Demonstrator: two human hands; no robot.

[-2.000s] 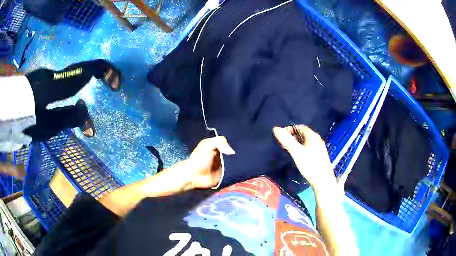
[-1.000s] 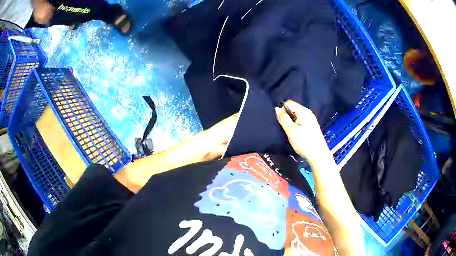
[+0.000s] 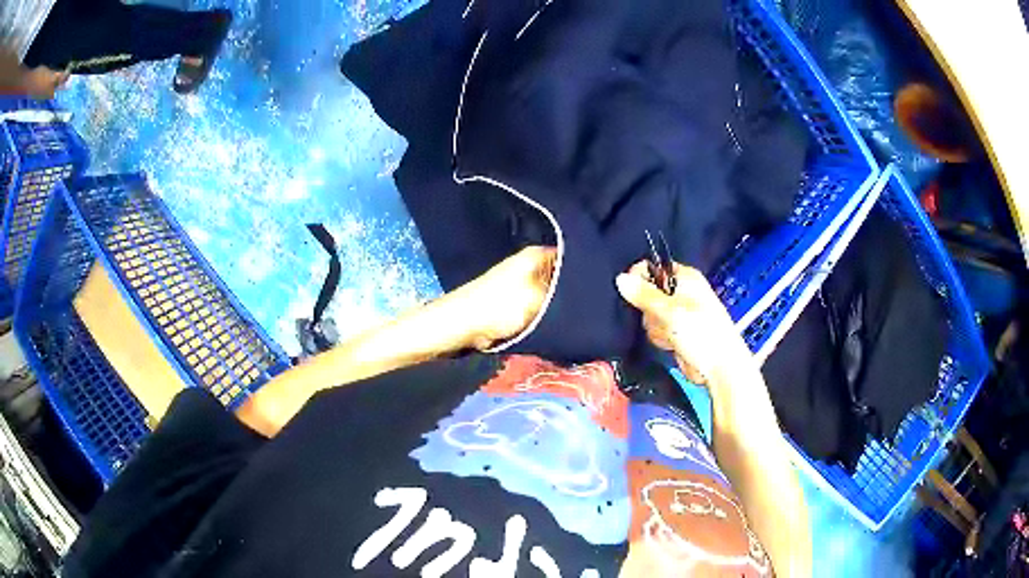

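A large dark navy garment (image 3: 632,147) lies over a blue crate in front of me. A white line, thread or trim (image 3: 552,215), curves along its edge, and short white lines mark the cloth. My left hand (image 3: 522,296) is at the curved edge on the near left, its fingers partly hidden under or behind the cloth. My right hand (image 3: 677,311) holds small dark snips (image 3: 661,262) above the garment, their points showing upward; I cannot tell whether the blades are apart.
Blue crates (image 3: 186,271) stand on the left, one with a brown board. Another blue crate (image 3: 959,327) with dark garments is at the right. A dark strip (image 3: 328,271) lies on the blue floor (image 3: 271,147). A person's leg and sandal (image 3: 194,66) show at the upper left.
My left hand has gone from showing above the edge to partly behind the cloth. The white edge line now bows to the right. The snips' points show more clearly. The person's legs have shifted up and left.
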